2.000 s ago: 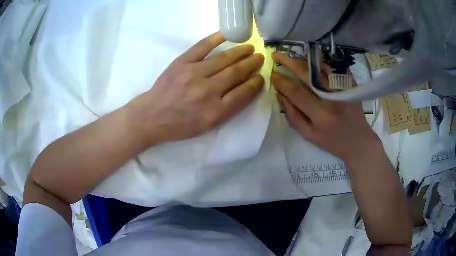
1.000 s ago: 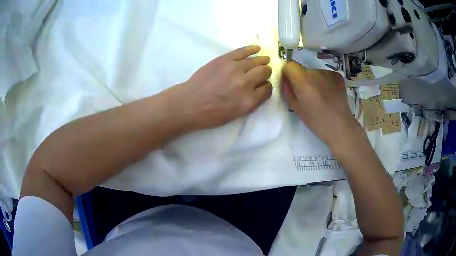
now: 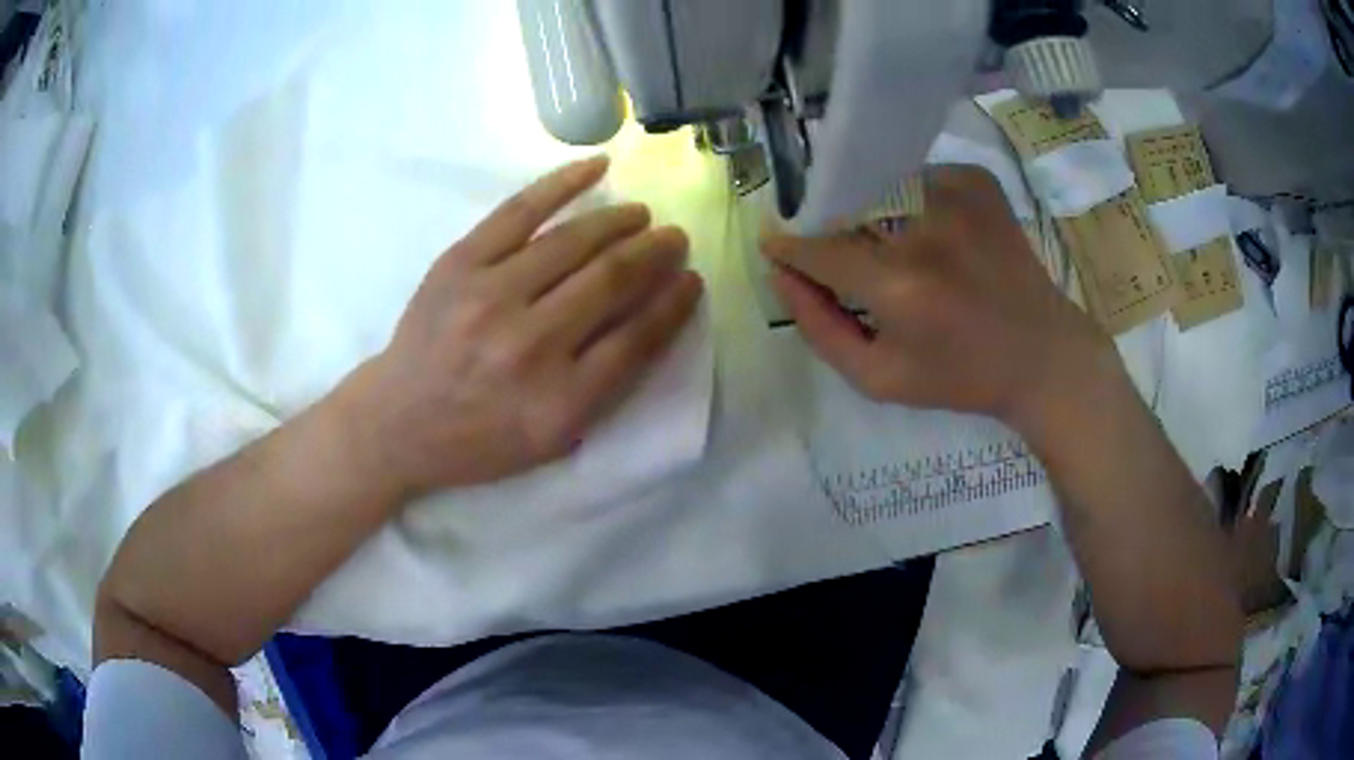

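Note:
A large white garment panel (image 3: 505, 549) covers the table in front of me. A small white piece (image 3: 661, 419) lies on it, partly under my left hand. My left hand (image 3: 520, 334) rests flat on the cloth, fingers slightly apart, left of the needle area. My right hand (image 3: 950, 305) is just right of the presser foot (image 3: 738, 161), thumb and fingers close together at the cloth edge; whether it pinches the cloth is hidden. The white machine head (image 3: 891, 89) stands above, with the lamp (image 3: 572, 74) glowing yellow at its left.
Bundles with tan tickets (image 3: 1114, 260) lie right of the machine. A printed ruler (image 3: 936, 483) runs along the near table edge. A blue bin rim (image 3: 312, 695) shows at lower left. White cloth pieces (image 3: 988, 639) are below the table at right. Dark scissor handles (image 3: 1259, 253) show at far right.
The camera view has shifted, so the machine head looks larger and closer. My left hand lies flatter on the cloth, with its fingers more extended. My right hand has moved right from the needle area.

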